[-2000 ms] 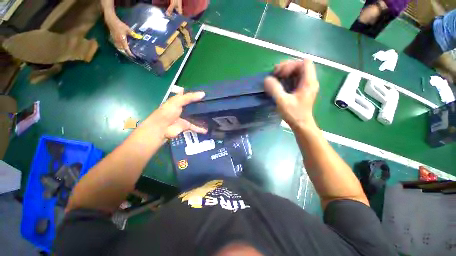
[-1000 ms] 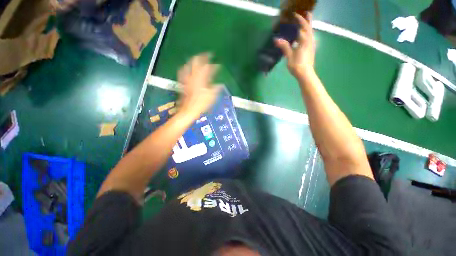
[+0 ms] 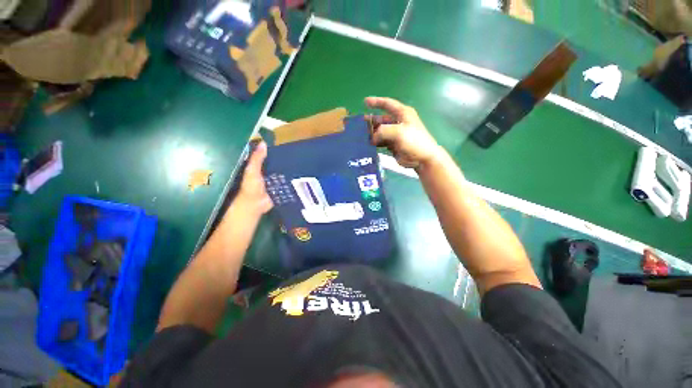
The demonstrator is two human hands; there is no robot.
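A dark navy retail carton point(image 3: 334, 201) with a white product picture is held in front of my body, its tan flap at the far edge. My left hand point(image 3: 256, 178) grips its left side. My right hand point(image 3: 402, 135) is at its upper right corner, with the thumb and fingers on the edge. Another navy carton point(image 3: 504, 114) with a brown flap stands on the green conveyor belt point(image 3: 334, 72), beyond my right hand. Whether more cartons lie under the held one is hidden.
A stack of navy cartons point(image 3: 216, 53) is at the upper left, near crumpled brown cardboard point(image 3: 76, 57). A blue bin point(image 3: 57, 284) with dark grey pieces is at left. White products point(image 3: 658, 186) lie on the belt at right. A black object point(image 3: 573, 261) and small red item point(image 3: 653, 263) are near.
The carton that was in my right hand now stands on the belt, released. My hands have come back towards my body and hold another carton. The white products have shifted right.
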